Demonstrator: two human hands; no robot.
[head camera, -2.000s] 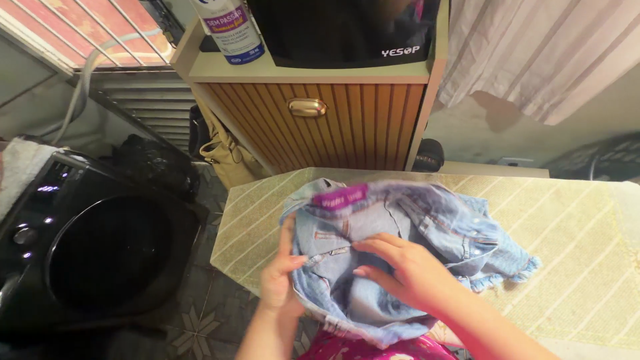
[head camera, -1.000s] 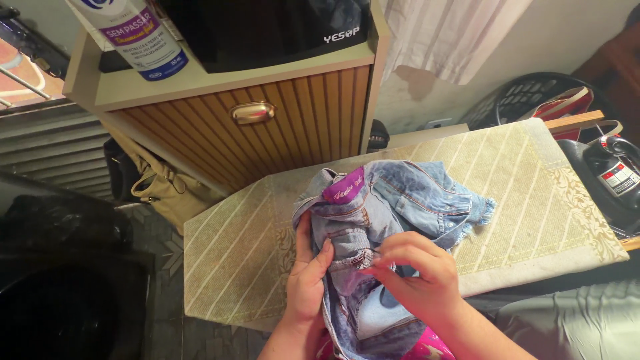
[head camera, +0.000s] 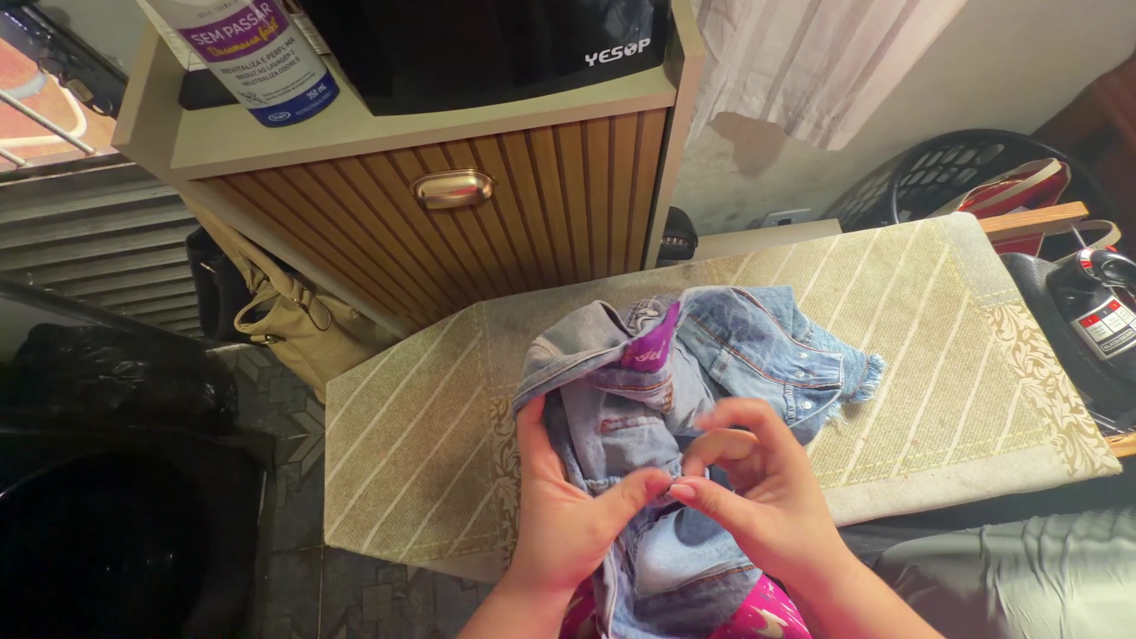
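A light blue denim garment (head camera: 763, 346) with a frayed edge and a purple label lies bunched over the near edge of a padded ironing board (head camera: 896, 355). My left hand (head camera: 568, 506) holds the denim, fingers beneath the cloth and thumb on top. The thumb and fingers of my right hand (head camera: 754, 488) pinch a small spot of the cloth, right against the left thumb. What lies between the fingertips is too small to tell.
Beyond the board stands a slatted wooden cabinet (head camera: 568, 204) bearing a spray bottle (head camera: 257, 62) and a black appliance (head camera: 497, 44). A clothes iron (head camera: 1100, 302) sits at the board's right end, near a black basket (head camera: 958, 160). A beige bag (head camera: 311, 328) hangs at left.
My two hands have come together, thumb tip to thumb tip, at the denim; one second ago the right hand was slightly apart from the left thumb. The view has swung right since two seconds ago.
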